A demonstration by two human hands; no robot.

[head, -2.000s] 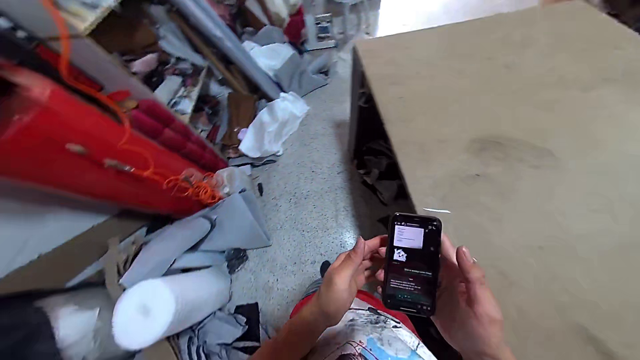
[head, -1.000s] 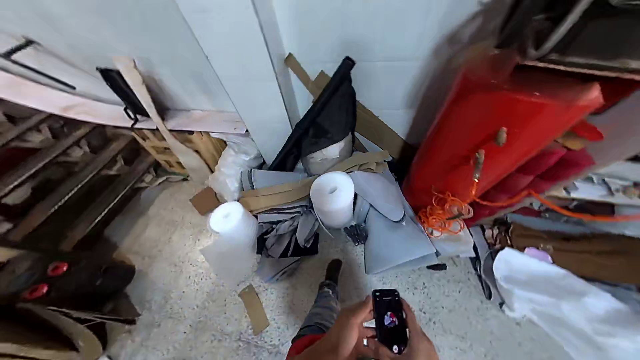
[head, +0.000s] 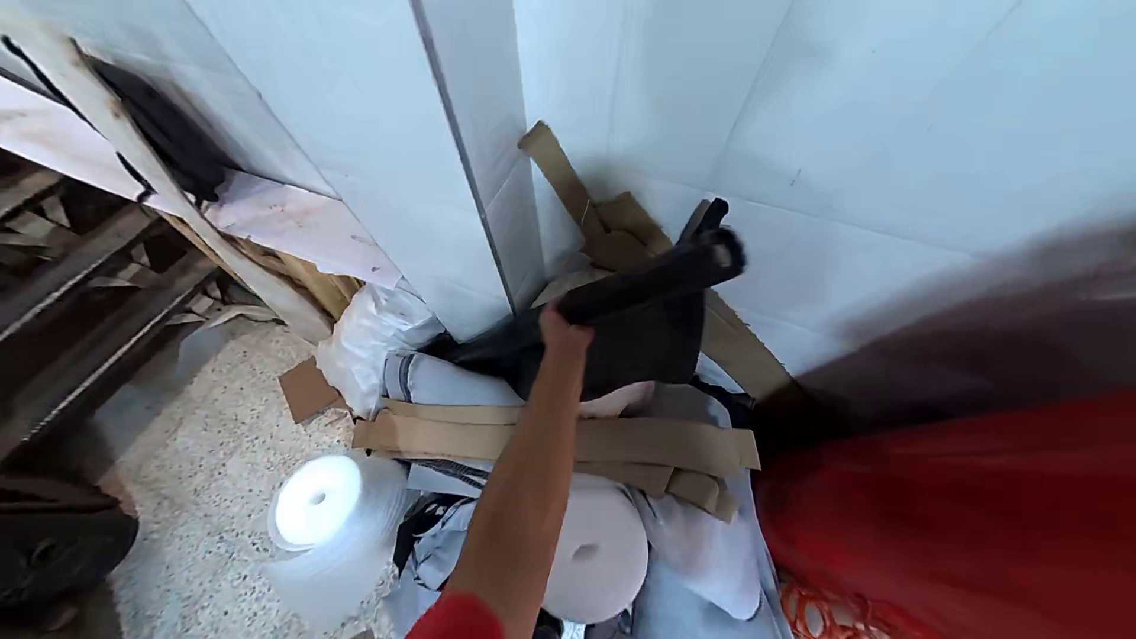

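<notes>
My left hand [head: 565, 330] is closed around a roll of black sheet material [head: 652, 282], which slants up to the right in the corner by the wall. A loose black flap of the roll [head: 643, 351] hangs beside and below the hand. My bare forearm crosses over brown cardboard strips [head: 657, 444] and a white foam roll [head: 593, 555]. A second white roll [head: 318, 500] stands on the floor to the left of the forearm. My right hand is out of view, and the phone cannot be seen.
A red surface [head: 967, 506] fills the lower right, with an orange hose or cord [head: 812, 612] at its foot. White plastic wrap [head: 377, 333] lies by the wall's corner. A wooden strip [head: 169, 177] leans at the left, near dark metal beams [head: 106, 346]. Grey fabric lies under the cardboard.
A second ago both hands were at the phone low in the view; now my left hand has reached forward and taken hold of the black roll. The view has moved nearer the corner.
</notes>
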